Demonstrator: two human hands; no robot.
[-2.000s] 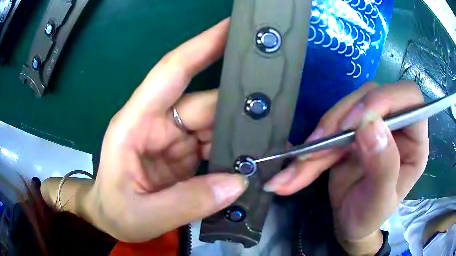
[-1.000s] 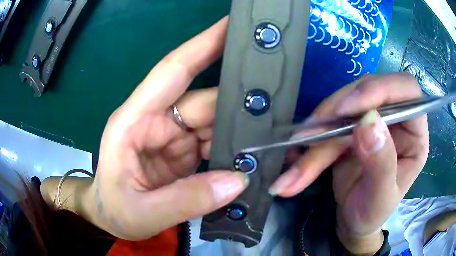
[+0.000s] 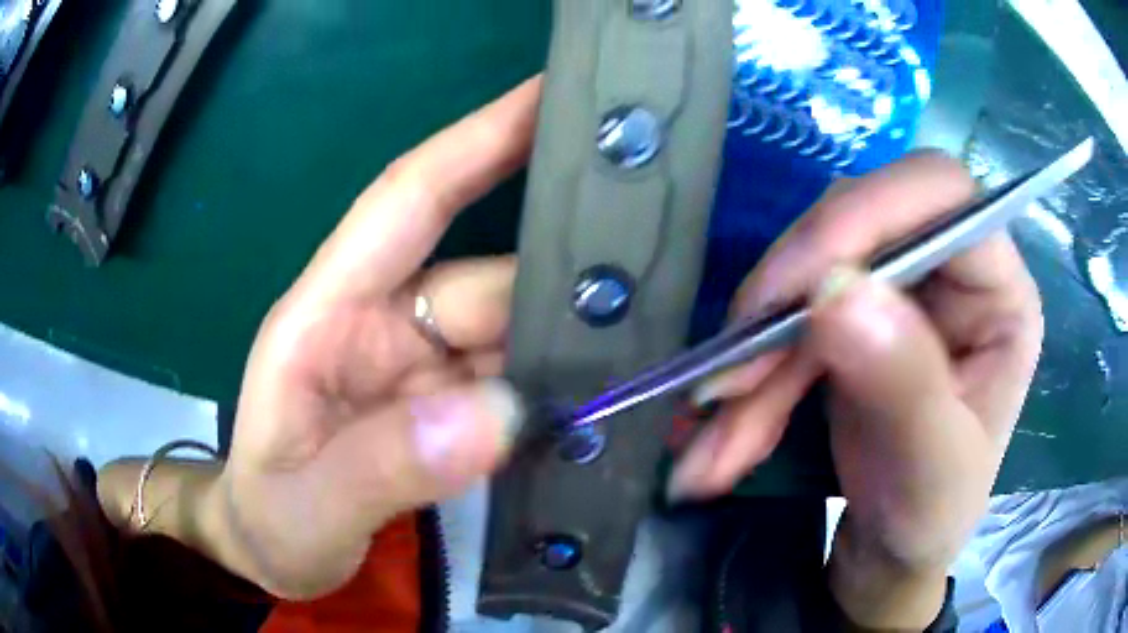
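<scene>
The grey-brown housing strip (image 3: 617, 229) stands lengthwise in front of me, with a row of shiny round lenses (image 3: 602, 296). My left hand (image 3: 384, 359) holds the strip by its left edge, fingers behind it and the thumb tip at the edge. My right hand (image 3: 891, 359) grips silver tweezers (image 3: 792, 324) like a pen. The tweezer tip is at the second lens from the strip's lower end; it is blurred, and I cannot tell whether a piece is on it. The blue carrier sheet (image 3: 792, 198) with pale crescent pieces lies behind the strip, partly hidden.
Another housing strip (image 3: 121, 136) lies on the green surface (image 3: 309, 99) at the upper left, with part of one more at the left edge. Wrinkled clear tape (image 3: 1039, 186) is at the upper right. A person's forearm (image 3: 1089, 550) shows at the lower right.
The strip has shifted slightly left and down, showing more of its upper lenses. My left thumb has drawn back from the lens to the strip's edge. My right hand has moved slightly left.
</scene>
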